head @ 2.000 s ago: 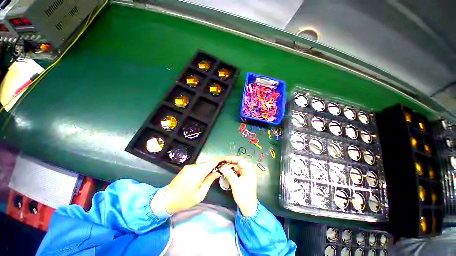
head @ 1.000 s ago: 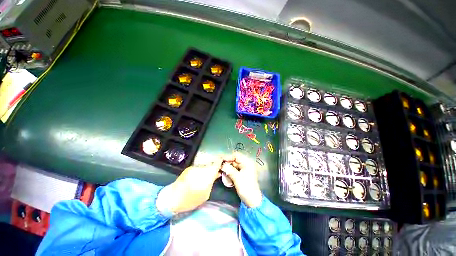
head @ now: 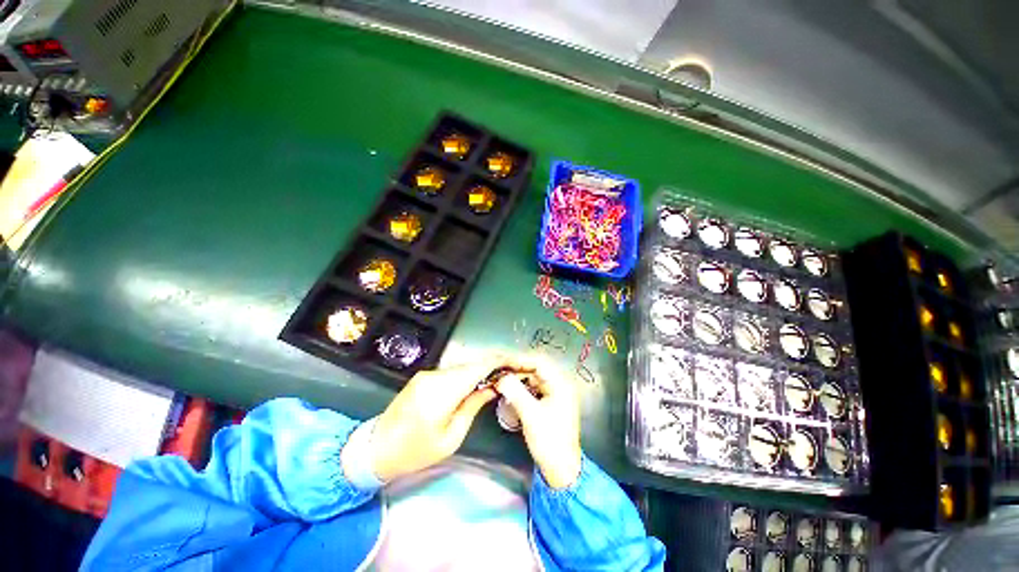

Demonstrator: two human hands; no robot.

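Observation:
My left hand (head: 430, 420) and my right hand (head: 543, 418) are together at the bench's front edge, both closed around a small round unit (head: 508, 415). Its pale silver face shows below my fingers, and a dark part shows between the fingertips. My fingers hide the rest. Coloured clips or short wires (head: 568, 316) lie loose on the green bench just beyond my right hand. A black pocket tray (head: 456, 239) lies beyond my hands to the left, with amber units and two dark glossy units in its pockets.
A blue box (head: 590, 220) of red-pink pieces stands beyond the clips. A clear tray (head: 746, 335) of silver discs is to the right, then stacked black trays (head: 907, 380). A power supply (head: 110, 50) and yellow cable (head: 168, 96) are upper left.
The whole view has shifted slightly. My hands stay together around the unit, with only small finger movements. The trays and box look the same.

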